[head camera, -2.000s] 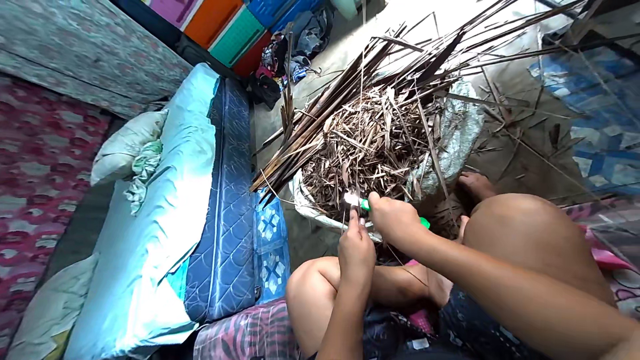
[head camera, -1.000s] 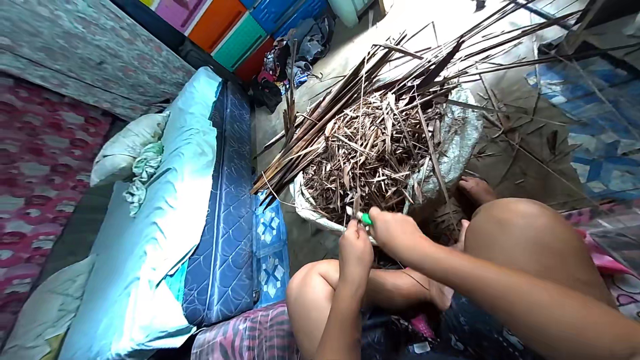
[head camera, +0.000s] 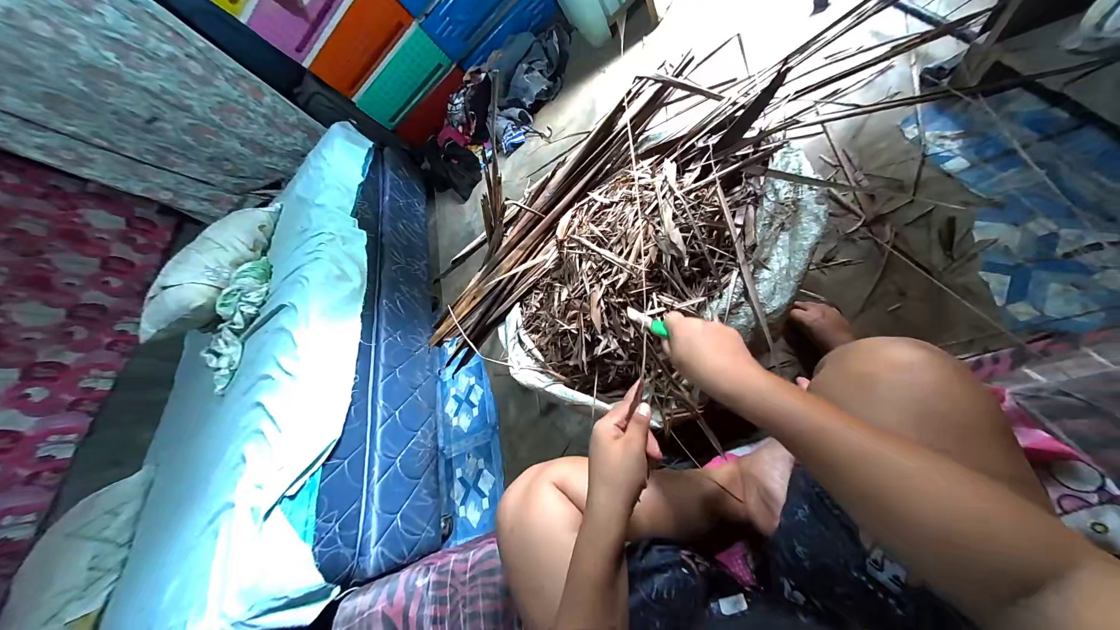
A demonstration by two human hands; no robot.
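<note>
My left hand (head camera: pixel 623 442) pinches the lower end of a thin dried leaf strip (head camera: pixel 644 350), which runs upward over the heap. Above and right of it, my right hand (head camera: pixel 707 348) is closed around the green handle of a small knife (head camera: pixel 649 325); its short pale blade points up and left. Both hands are at the near edge of a white woven plastic sack (head camera: pixel 542 378), which is spread around a pile of brown dried leaf scraps (head camera: pixel 612 262). Long dried leaf stalks (head camera: pixel 560 201) lie across the far side of the pile.
To the left is a blue mattress (head camera: pixel 385 376) with a light blue sheet. Dark clothes (head camera: pixel 529 70) lie on the floor beside colored plastic drawers (head camera: pixel 359 44). Leaf scraps litter the floor right of the sack, beside a blue patterned mat (head camera: pixel 1041 227). My bent knees flank the near side.
My right hand with the knife has moved up and away from my left hand; one second ago they were close together. My left hand has stayed low by the sack's near edge.
</note>
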